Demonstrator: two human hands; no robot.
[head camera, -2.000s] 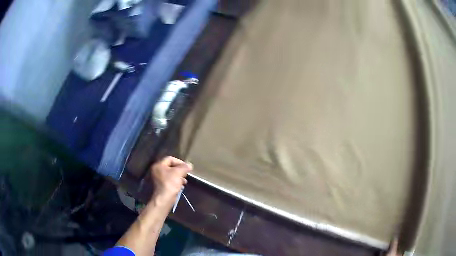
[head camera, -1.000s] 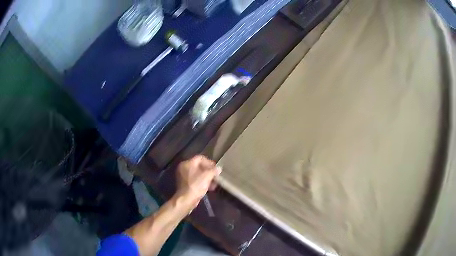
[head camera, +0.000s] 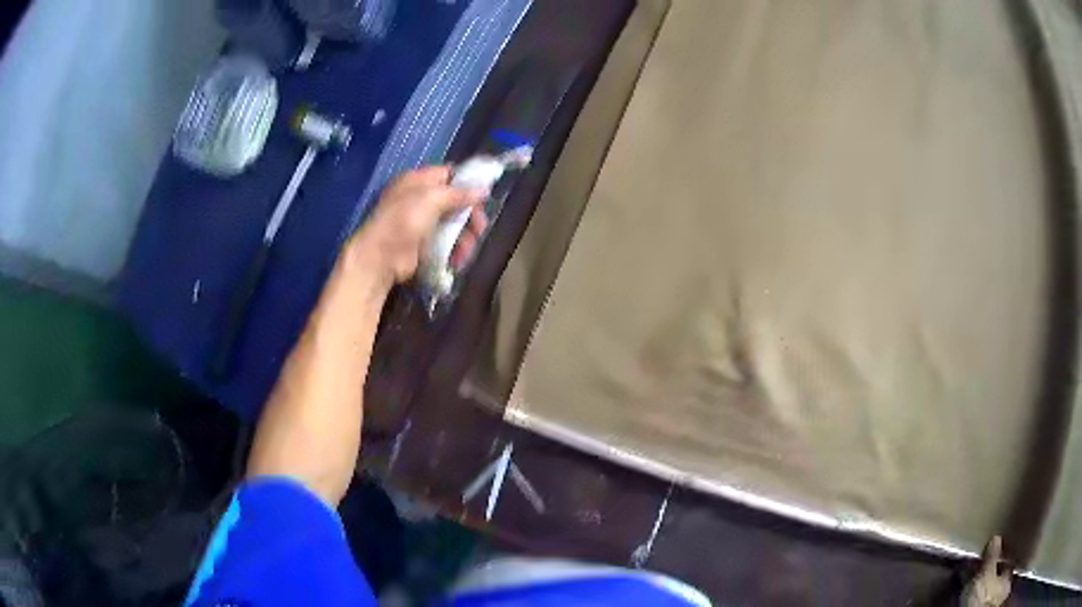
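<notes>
Khaki fabric (head camera: 807, 261) covers the right of the table, its thin whitish selvedge (head camera: 712, 489) running along the near edge. Its left end shows a second layer edge beneath. My left hand (head camera: 433, 225) is closed around the white wrapped grip of the dark metal bar weight (head camera: 446, 247), which has a blue band at its far end. The bar lies left of the cloth; whether it is lifted I cannot tell. My right hand (head camera: 991, 579) is at the bottom right, cut off by the edge, with a finger at the selvedge; its grip is unclear.
Denim layers with pale striped edges (head camera: 457, 89) lie left of the bar. Beyond, a blue-covered table (head camera: 178, 249) holds a hammer-like tool (head camera: 285, 202) and a round whitish bundle (head camera: 226, 116). Pale strips (head camera: 504, 480) lie on the dark brown table (head camera: 581, 474) near the cloth corner.
My left hand has let go of the cloth corner, moved up and left, and taken hold of the bar's white grip. My right hand, out of view one second ago, shows again at the bottom right.
</notes>
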